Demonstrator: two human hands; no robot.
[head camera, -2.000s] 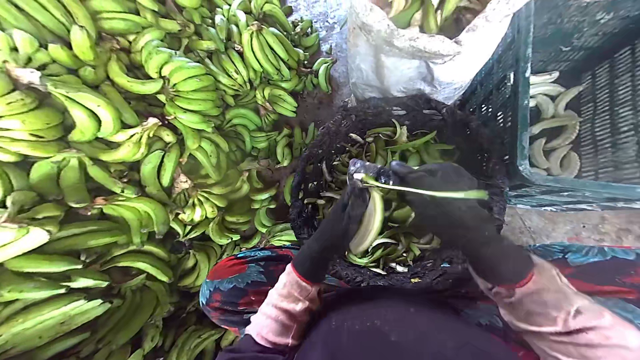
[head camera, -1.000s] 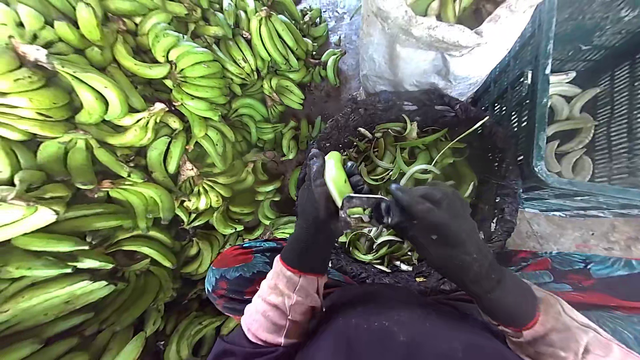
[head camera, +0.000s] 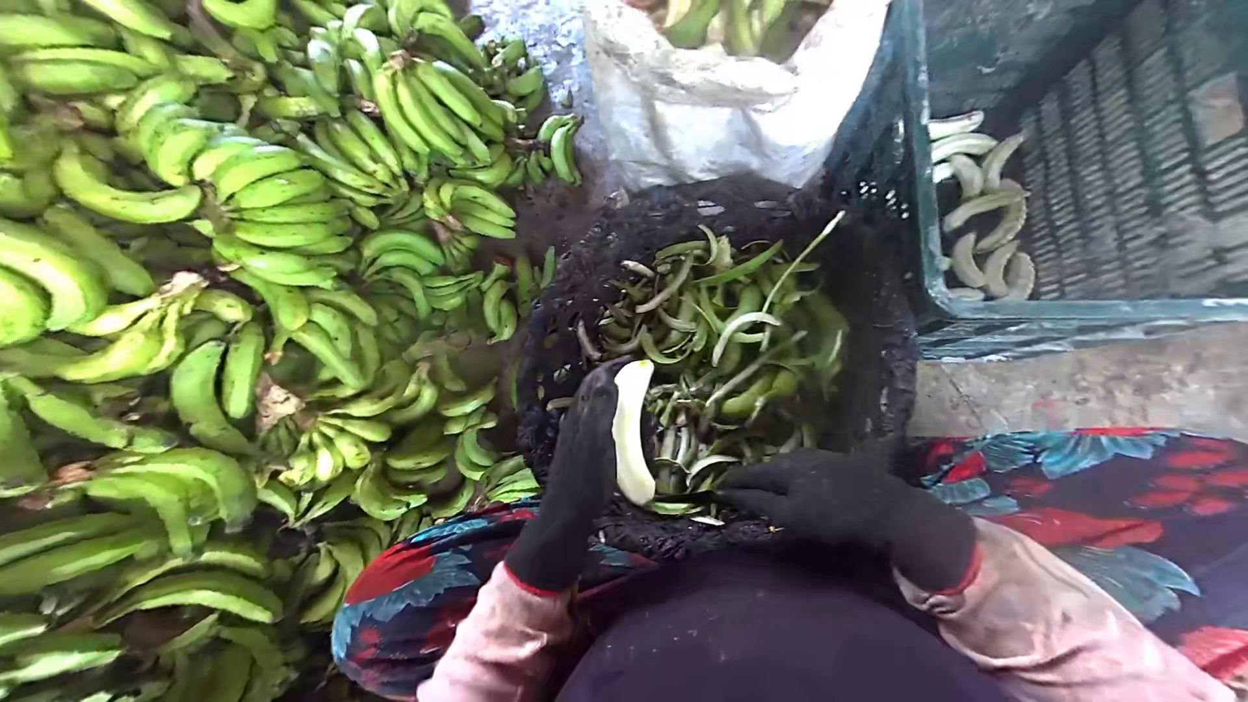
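Observation:
My left hand (head camera: 583, 458), in a black glove, holds a pale peeled green banana (head camera: 634, 429) upright over the near left part of a dark basket (head camera: 882, 390). Green peel strips (head camera: 751, 341) fill the basket's middle. To the right of the banana is my right hand (head camera: 819, 497), also gloved in black, above the basket's near rim. Its fingers point toward the banana's lower end and seem closed on something thin and dark, which is hard to make out; a knife blade showed there earlier.
Bunches of green bananas (head camera: 273, 205) cover the left side. Behind the basket stands a white sack (head camera: 692, 117) with green pieces inside. A green plastic crate (head camera: 1072, 310) at the right holds several peeled bananas (head camera: 985, 210). Patterned cloth (head camera: 1072, 507) covers my legs.
The banana in my left hand showed green skin a second ago and now looks pale all over its visible side. My right hand has moved down, away from the basket's middle.

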